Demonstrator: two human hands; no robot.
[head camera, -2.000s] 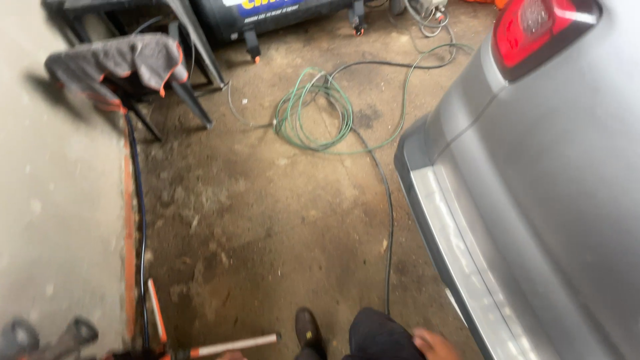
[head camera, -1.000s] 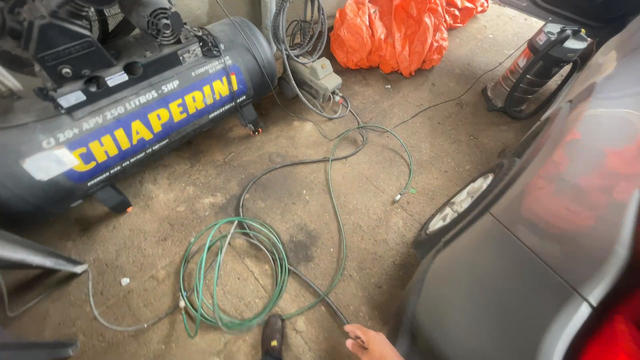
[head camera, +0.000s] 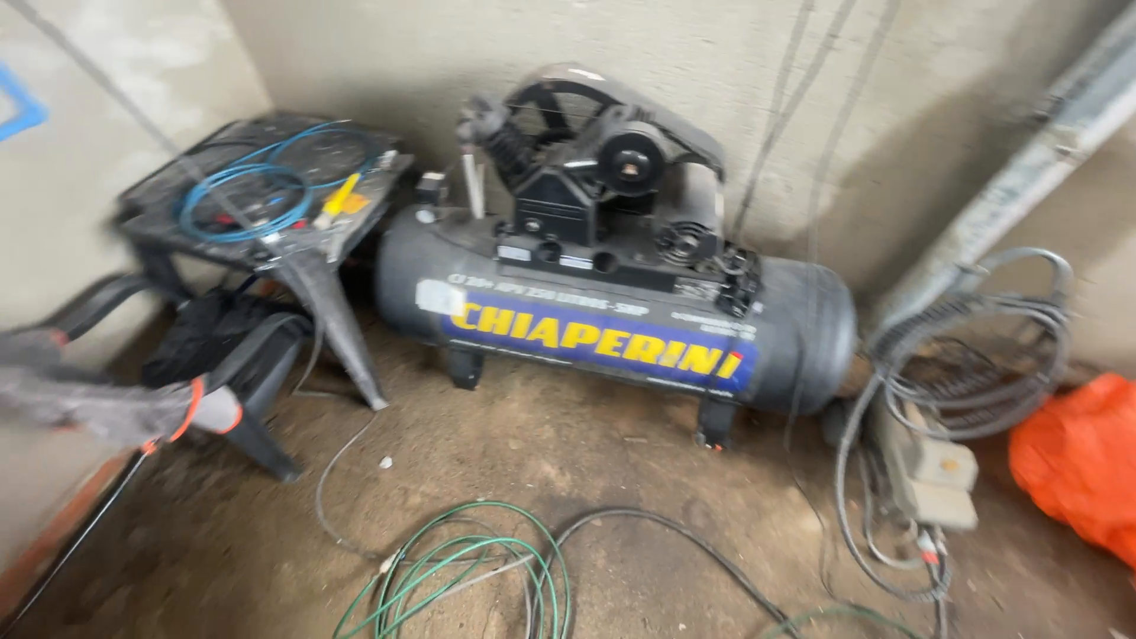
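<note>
Neither of my hands shows in the head view now. A dark grey Chiaperini air compressor (head camera: 612, 342) stands against the back wall, its belt wheel and motor on top of the tank. Left of it is a black plastic table (head camera: 342, 306) bearing a coil of blue hose (head camera: 200, 200) and a yellow-handled item (head camera: 339, 197). On the floor in front lies a coil of green hose (head camera: 475, 543), with a black hose (head camera: 661, 513) running off to the right.
A black chair (head camera: 257, 355) with a grey, orange-trimmed cloth (head camera: 98, 404) over it stands at left. At right are a grey coiled hose (head camera: 1061, 346), a beige box-shaped device (head camera: 936, 479), a metal post (head camera: 1003, 191) and orange sheeting (head camera: 1083, 461). Loose hoses cross the floor.
The view has swung up and left to the compressor and table. The hand seen at the lower edge one second ago, by the black hose, is out of view, as is the car.
</note>
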